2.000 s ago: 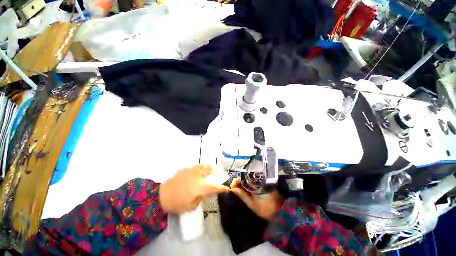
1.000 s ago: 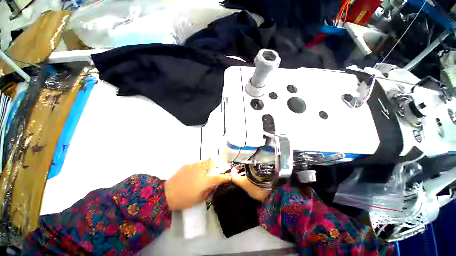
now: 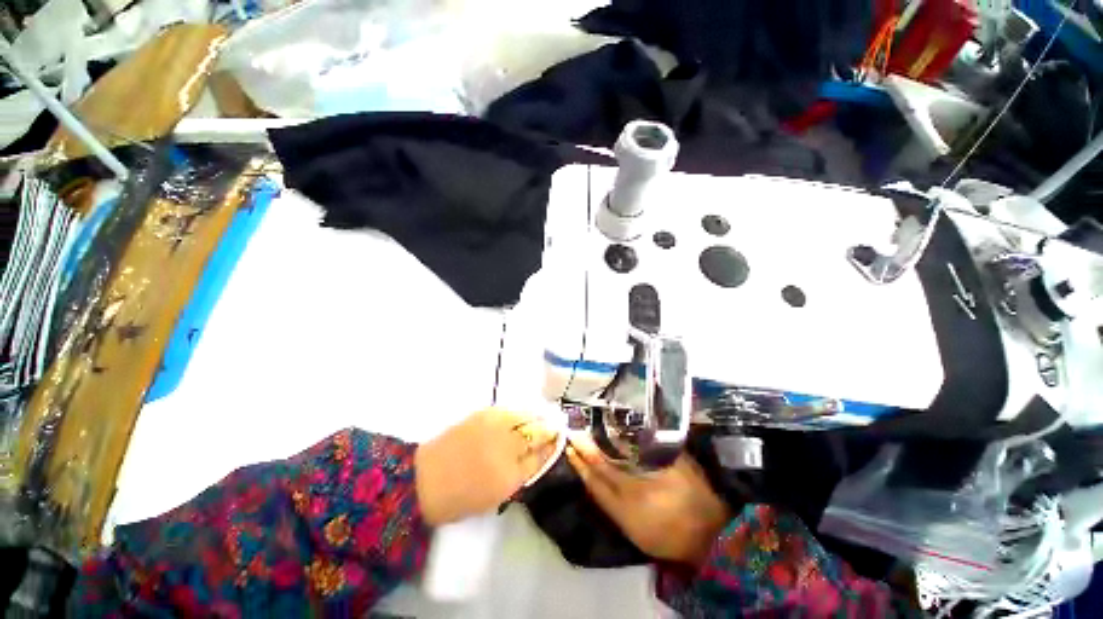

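Note:
My left hand (image 3: 486, 466) is at the needle area, its fingertips pinching a thin white cord (image 3: 547, 464) that curves over the cloth. My right hand (image 3: 657, 499) lies on the black garment piece (image 3: 577, 522), fingertips just below the presser foot area, partly behind the take-up lever guard (image 3: 669, 393). The two hands' fingertips nearly meet. The white sewing machine head (image 3: 750, 308) stands right in front, with a blue stripe and a pale knob (image 3: 640, 175) on top. The needle and exact stitching point are hidden by the fingers and guard.
Black cloth (image 3: 423, 194) lies behind the machine. A brown board under clear film (image 3: 145, 314) with a blue edge is at the left, beside a striped stack (image 3: 42, 272). A clear plastic bag (image 3: 925, 514) and white cords (image 3: 1028, 550) are at the lower right. A black strip (image 3: 974, 327) crosses the machine arm.
The black piece shows less below the fingers and is bunched. A curved white cord now shows at my left fingertips. My right hand is more visible, spread over the cloth. The view has shifted slightly.

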